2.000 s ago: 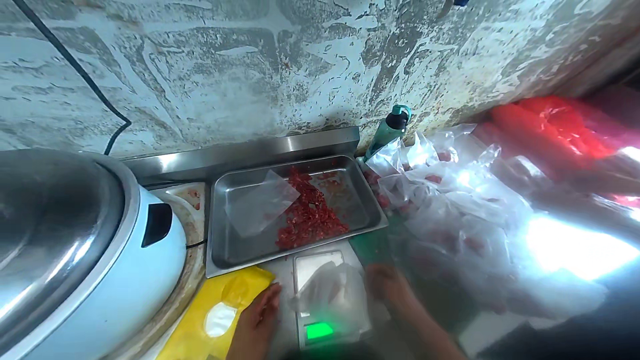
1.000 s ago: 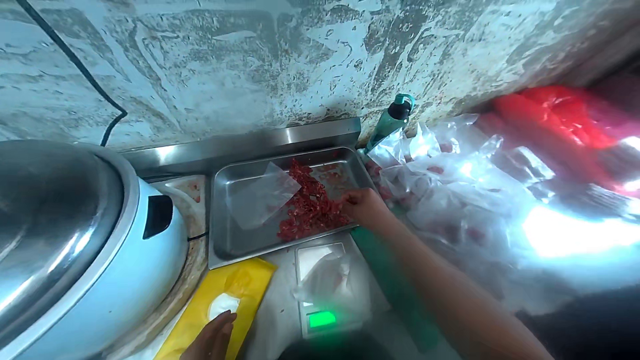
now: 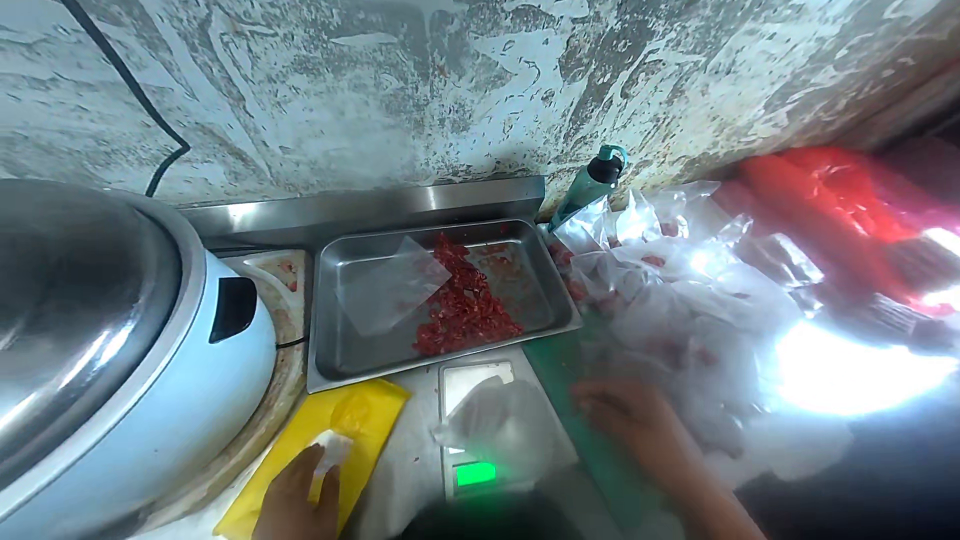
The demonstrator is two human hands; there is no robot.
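Observation:
My left hand (image 3: 300, 491) rests on a yellow plastic packet (image 3: 352, 420), its fingertips at a white patch on it; whether it grips anything is unclear. Blurred, my right hand (image 3: 622, 412) is above a green board (image 3: 562, 367), right of a digital scale (image 3: 450, 480) with a lit green display. On the scale lies a clear plastic bag (image 3: 502, 427); its contents cannot be made out. Behind it, a steel tray (image 3: 360, 360) holds chopped red meat (image 3: 469, 307) and a translucent plastic sheet (image 3: 394, 285).
A large cooker with a metal lid (image 3: 135, 375) fills the left side. Clear plastic bags with reddish contents (image 3: 675, 292) are heaped at right, beside a green bottle (image 3: 592, 184) and a red plastic bag (image 3: 832, 195). A stained wall stands behind.
My right hand was at the meat in the tray one second ago and has come back toward me, over the green board. My left hand has moved from beside the scale onto the yellow packet.

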